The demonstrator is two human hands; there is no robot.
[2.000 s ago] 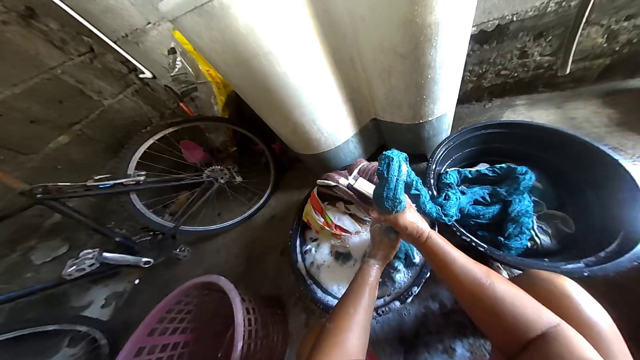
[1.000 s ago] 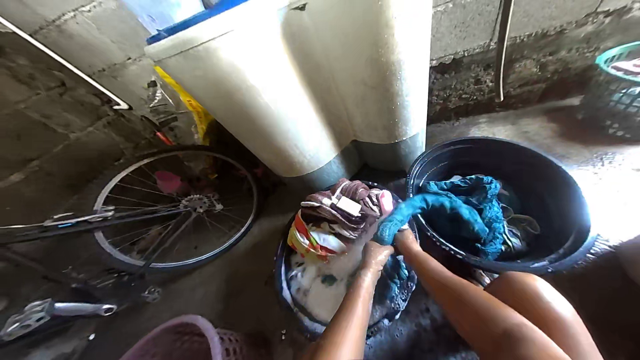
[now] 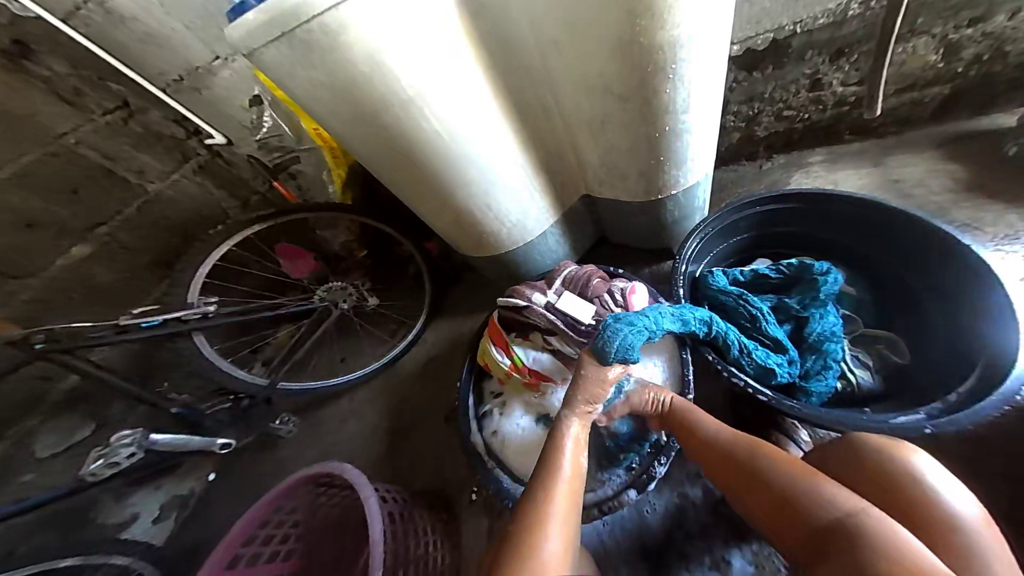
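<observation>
Over a black basin (image 3: 472, 436) of sudsy water, my left hand (image 3: 590, 384) is closed on a wet teal cloth (image 3: 692, 324). Just below and to the right, my right hand (image 3: 640, 402) grips the lower part of the same cloth. From my hands the cloth runs across the rims into a larger black tub (image 3: 944, 320), where its bulk lies heaped. A brown and white striped cloth (image 3: 560, 300) and a red, green and white cloth (image 3: 516, 360) rest at the basin's back left. A white bar (image 3: 575, 307) lies on the striped cloth. Part of the teal cloth sits in the suds.
A tall pale container (image 3: 512, 120) with a grey base stands behind the basin. To the left is a bicycle wheel (image 3: 312, 300), with a crank (image 3: 172, 442) lower down. A pink plastic basket (image 3: 376, 520) is at the lower left. A block wall (image 3: 840, 80) runs behind.
The teal cloth was raised in a bunch above my hands at first; now it stretches lower from them toward the tub. Both hands have stayed on it over the basin.
</observation>
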